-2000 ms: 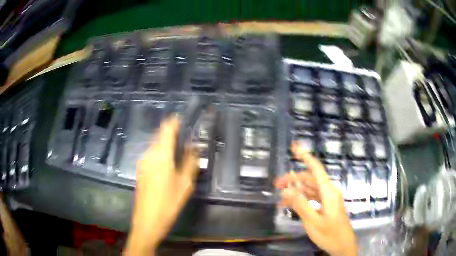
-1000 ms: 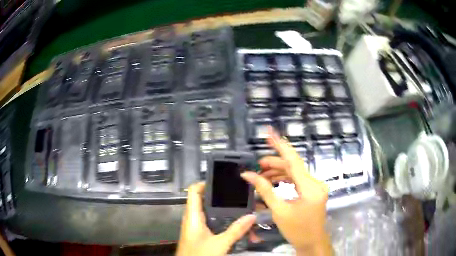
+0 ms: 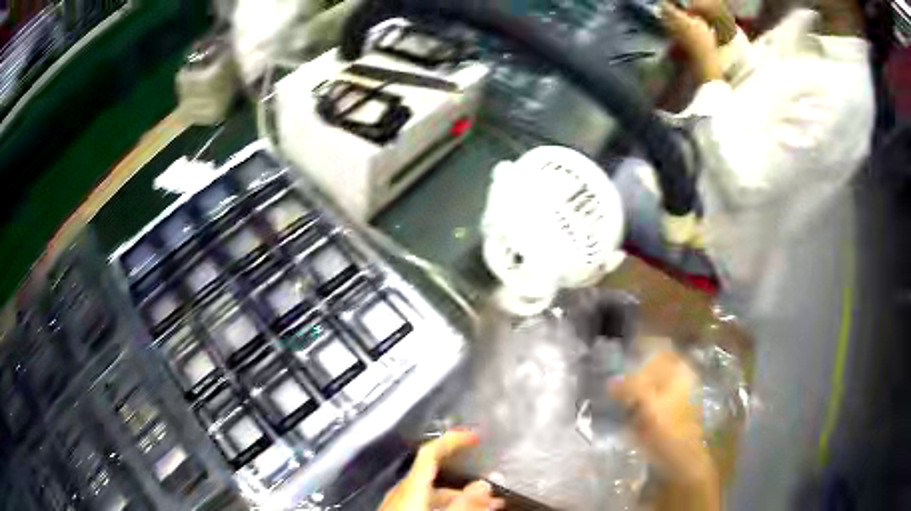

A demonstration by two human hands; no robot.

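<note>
My left hand [image 3: 445,481] is at the bottom edge, partly cut off. Its thumb and fingers are closed around a dark handset, of which only dark edges show. My right hand [image 3: 659,409] is blurred, above the heap of crinkled clear film [image 3: 539,399] at the lower right. Whether film is at its fingertips cannot be told. The lens tray [image 3: 400,384], with its grid of black-edged windows, lies left of my hands. The phone tray [image 3: 110,349] is at the far left, with phones in its pockets.
A white box [image 3: 350,160] with a red light and black frames on top stands beyond the lens tray. A white fan [image 3: 559,220] stands beside the film heap. A thick black hose [image 3: 589,85] curves behind. A person in white [image 3: 789,120] is at the upper right. Brown cardboard [image 3: 664,304] shows near the film.
The view has swung right, so the trays now lie at the left. My right hand has moved away from the handset to over the film heap. My left hand is lower in the view.
</note>
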